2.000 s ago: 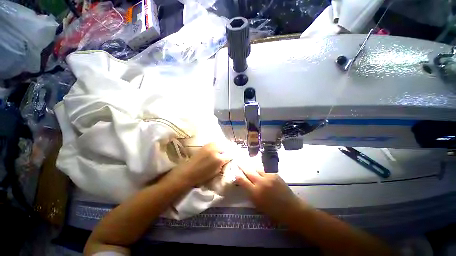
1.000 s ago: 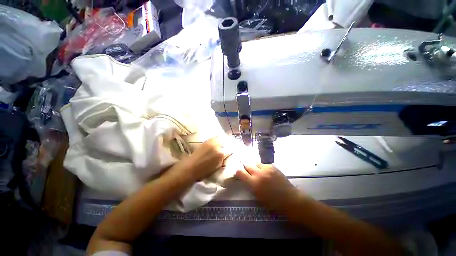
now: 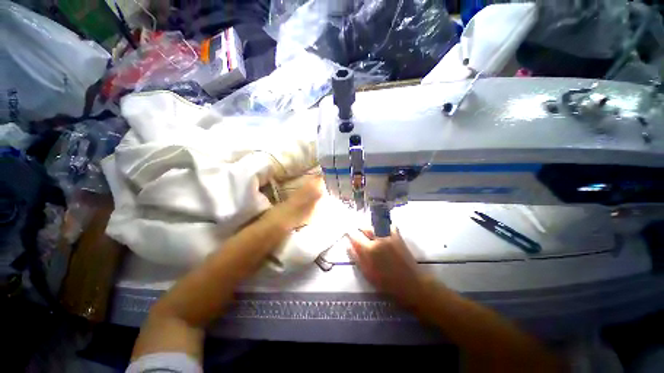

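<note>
The cream-white garment (image 3: 189,189) lies heaped on the machine bed, left of the needle. The sewing machine (image 3: 466,156) has a white head with a blue stripe. Its presser foot and needle area (image 3: 357,207) is washed out by bright light. My left hand (image 3: 300,204) lies on the garment just left of the needle; its fingertips are blurred in the glare, so its grip is unclear. My right hand (image 3: 378,255) is just in front of the needle, by the dark grey block (image 3: 381,220), fingers at the bright cloth edge; its grip is hidden.
Dark green snips (image 3: 506,232) lie on the bed right of the needle. A ruler tape (image 3: 313,309) runs along the table's front edge. Clear and red plastic bags (image 3: 145,65) and a white and orange box (image 3: 224,62) sit behind and left. A white bag (image 3: 484,44) is behind the head.
My left hand has moved up and further back on the garment, and cloth beside it has shifted back. A dark-edged fold now shows between my hands. The whole view has also shifted.
</note>
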